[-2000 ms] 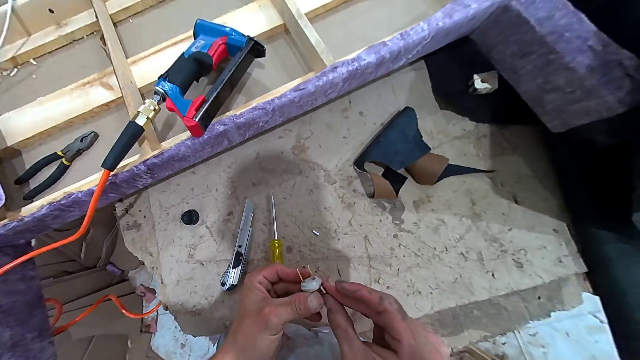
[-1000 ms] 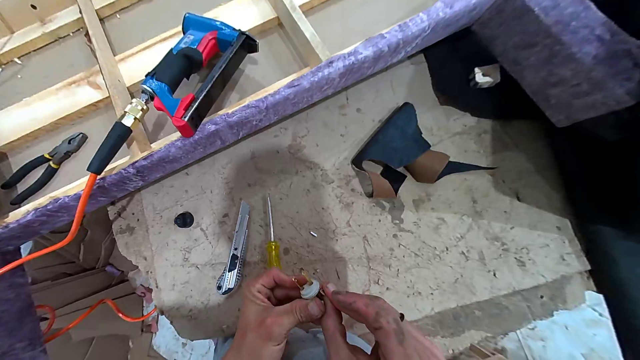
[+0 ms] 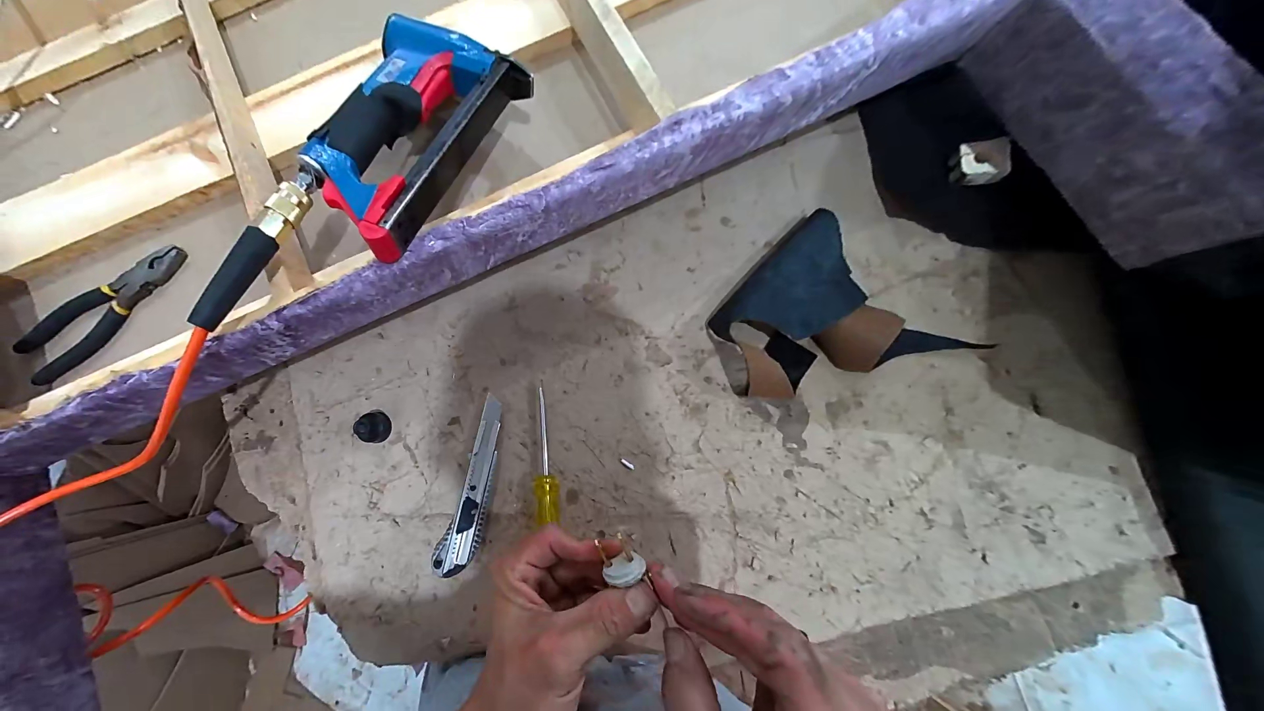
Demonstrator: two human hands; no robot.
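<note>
My left hand (image 3: 568, 617) grips a small round white plug part (image 3: 624, 570) with brass-coloured prongs pointing up, between thumb and fingers. At its right side, my right hand (image 3: 746, 642) pinches a thin wire (image 3: 650, 591) with thumb and forefinger; where the wire ends is hidden. Just beyond my left hand lies a screwdriver (image 3: 546, 494) with a yellow handle, its shaft pointing away. To the left of it is a silver snap-off utility knife (image 3: 469, 499). A black round cap (image 3: 372, 427) lies further left, and a tiny light piece (image 3: 627, 463) rests right of the screwdriver.
A blue and red pneumatic stapler (image 3: 420, 128) on an orange air hose (image 3: 168, 405) rests across a wooden frame edged with purple fabric (image 3: 553, 212). Black-handled pliers (image 3: 109, 306) lie inside the frame. Dark fabric scraps (image 3: 800, 286) lie on the cardboard (image 3: 938, 464) at right.
Both hands stay together around the white plug part, with its tilt slightly changed. My right hand's fingers have shifted a little at the wire. The tools lie where they were.
</note>
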